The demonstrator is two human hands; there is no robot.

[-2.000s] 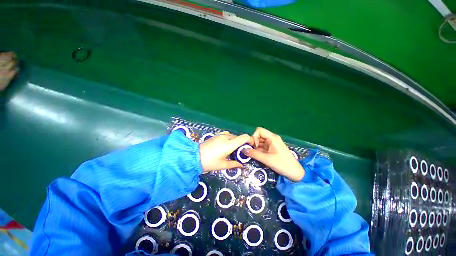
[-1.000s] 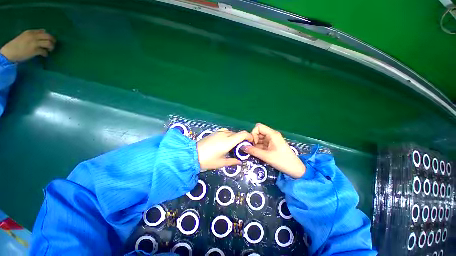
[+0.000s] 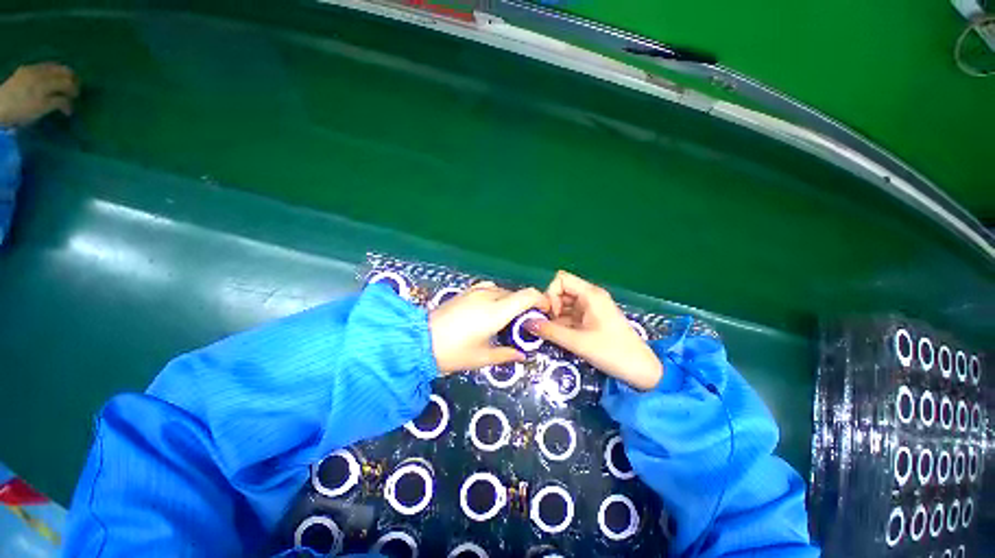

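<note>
A white-faced ring part (image 3: 528,330) with a dark rim is held over the far part of the parts tray. My left hand (image 3: 480,327) grips it from the left. My right hand (image 3: 595,332) holds it from the right, with a thumb on its face. The shiny parts tray (image 3: 453,441) lies under both forearms with several white-faced rings in rows and small brown-orange bits between some. The fingertips partly cover the ring. Whether a separate black ring is between the fingers cannot be told.
Stacked trays (image 3: 856,436) stand at the right. Another person's hand (image 3: 38,93) rests on the green belt (image 3: 436,164) at the far left. A metal rail (image 3: 698,100) curves along the far side, with a dark thin object (image 3: 671,55) on it.
The other person's hand came further into view at the left, then drew back slightly. The black ring seen earlier on the belt no longer shows. My hands keep nearly the same hold.
</note>
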